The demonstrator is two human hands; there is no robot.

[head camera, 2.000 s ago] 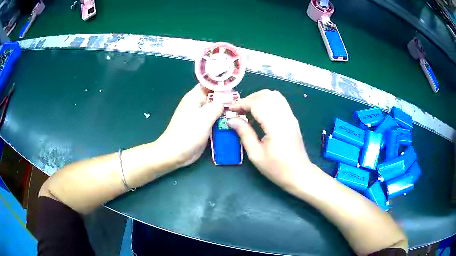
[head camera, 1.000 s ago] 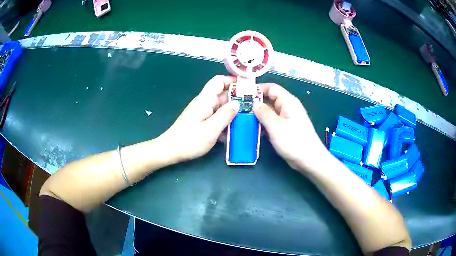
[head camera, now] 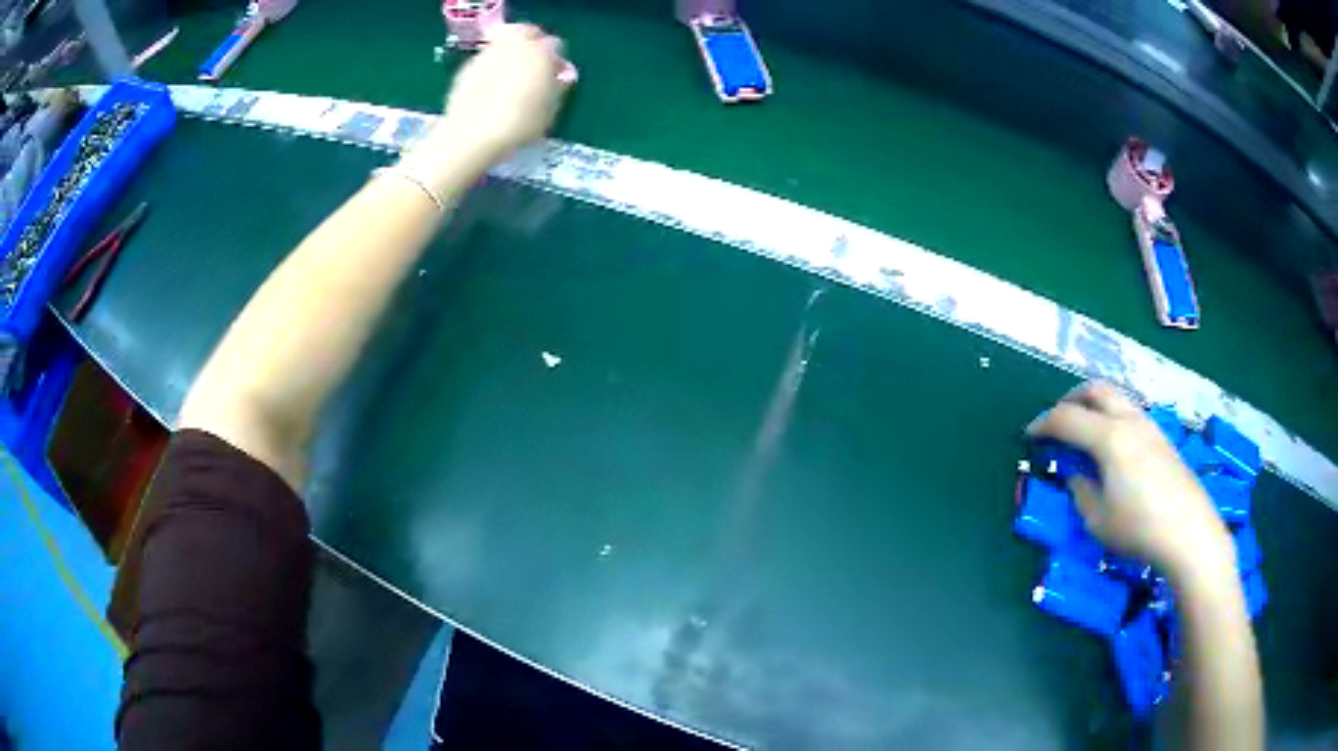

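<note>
My left hand point(head camera: 506, 91) is at the top, over the green belt, with fingers curled beside a pink fan head point(head camera: 471, 21). A small pink part shows at its fingertips; I cannot tell whether it grips the fan. My right hand point(head camera: 1142, 492) is over the pile of blue battery packs point(head camera: 1083, 591) at the right, fingers bent down over one pack; whether it is gripped is unclear. A pink handheld fan point(head camera: 732, 59) with a blue battery in its handle lies on the belt, its head cut off by the top edge.
Other battery-fitted fans lie on the belt at right point(head camera: 1164, 250) and upper left point(head camera: 235, 41). A worn white strip point(head camera: 668, 182) divides belt and dark green tabletop point(head camera: 587, 440). A blue parts bin point(head camera: 141, 129) and red-handled pliers point(head camera: 100, 270) are at far left. Small white scraps dot the tabletop.
Both hands have left the fan they held in the middle. The left moved up over the belt, the right to the battery pile. A battery-fitted fan now shows on the belt at top centre. The view has shifted.
</note>
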